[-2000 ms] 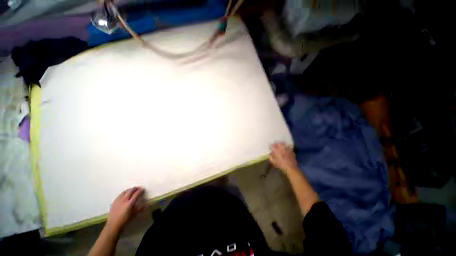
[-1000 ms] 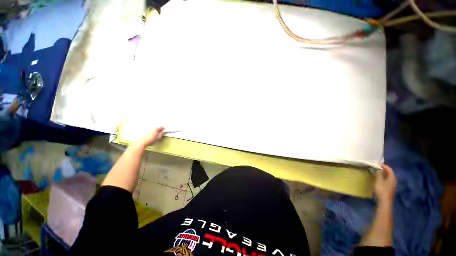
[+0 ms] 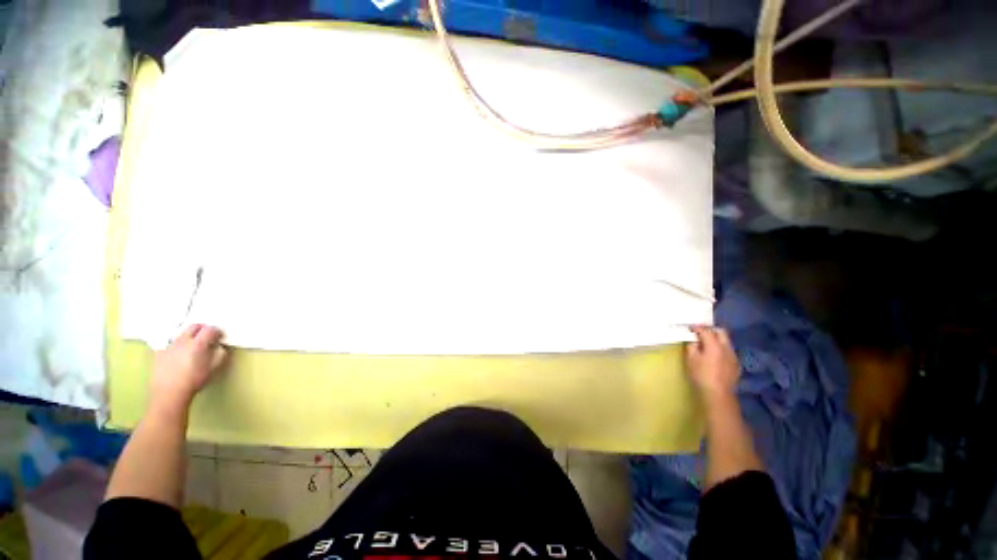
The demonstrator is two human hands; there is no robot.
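Observation:
A white cloth panel (image 3: 426,219) lies spread over the yellow table cover (image 3: 437,399), which shows as a wide band along the near edge. My left hand (image 3: 195,356) grips the cloth's near edge at its left end, with a small crease above it. My right hand (image 3: 711,356) grips the near right corner, with a short fold beside it. The steam hose (image 3: 525,138) with its turquoise joint (image 3: 671,111) loops over the cloth's far right part. The iron itself cannot be made out.
A blue shape (image 3: 579,24) runs along the far edge. A stained whitish cloth (image 3: 49,219) covers the adjoining left table, with a purple scrap (image 3: 103,171) between. A blue cloth pile (image 3: 782,405) hangs at right. A pink-covered bin (image 3: 74,509) and yellow crate (image 3: 230,534) stand lower left.
The cloth's near edge has moved away from the table's near edge, baring more yellow cover. My left hand has moved from the table edge onto the cloth's edge. The view has also shifted.

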